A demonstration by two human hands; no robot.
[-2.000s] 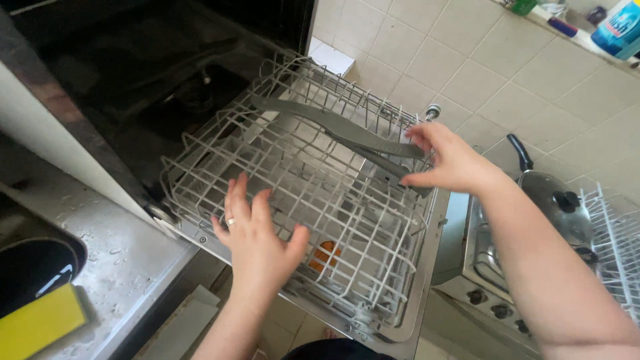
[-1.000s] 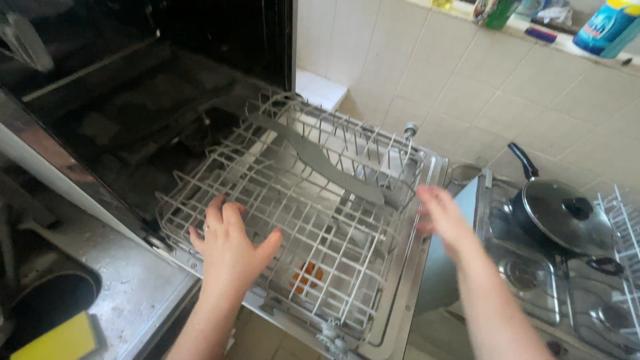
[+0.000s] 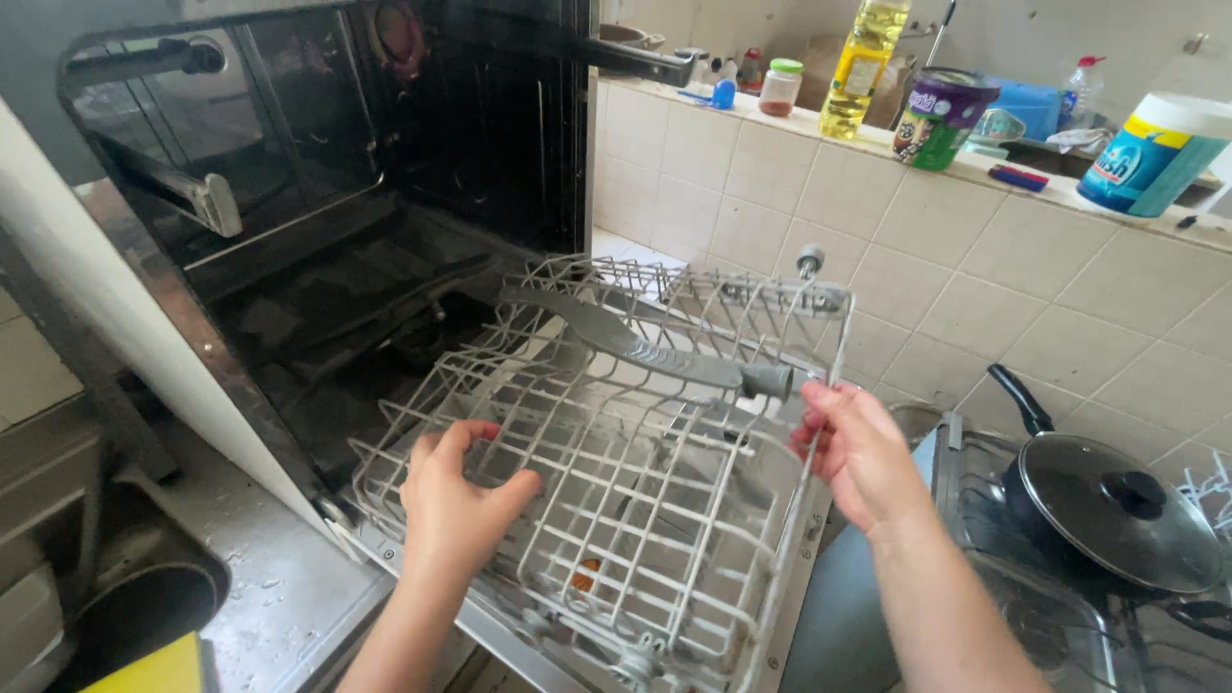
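Observation:
A wire dishwasher rack (image 3: 654, 481) lies over the lowered dishwasher door (image 3: 770, 626), tilted up at its far side. A grey plastic spray arm (image 3: 654, 354) is attached along or lies against the rack's upper part; which of the two I cannot tell. My right hand (image 3: 852, 452) grips the rack's right wire edge, beside the tube end of the spray arm. My left hand (image 3: 457, 491) is at the rack's left part, thumb and fingers apart; whether it touches the wires is not plain. Something orange (image 3: 584, 575) shows through the wires near the front.
The dark dishwasher cavity (image 3: 385, 221) gapes at the left, with rails sticking out. On the right are a gas stove (image 3: 1011, 577) and a lidded pan (image 3: 1121, 510). A sink (image 3: 144, 587) and a yellow sponge (image 3: 149, 669) are at lower left. Bottles and tubs line a ledge (image 3: 770, 114).
My right hand has gone from the spray arm's end, through a moment apart from it, to the rack's right edge. The rack's far side has tilted up. The view has swung upward.

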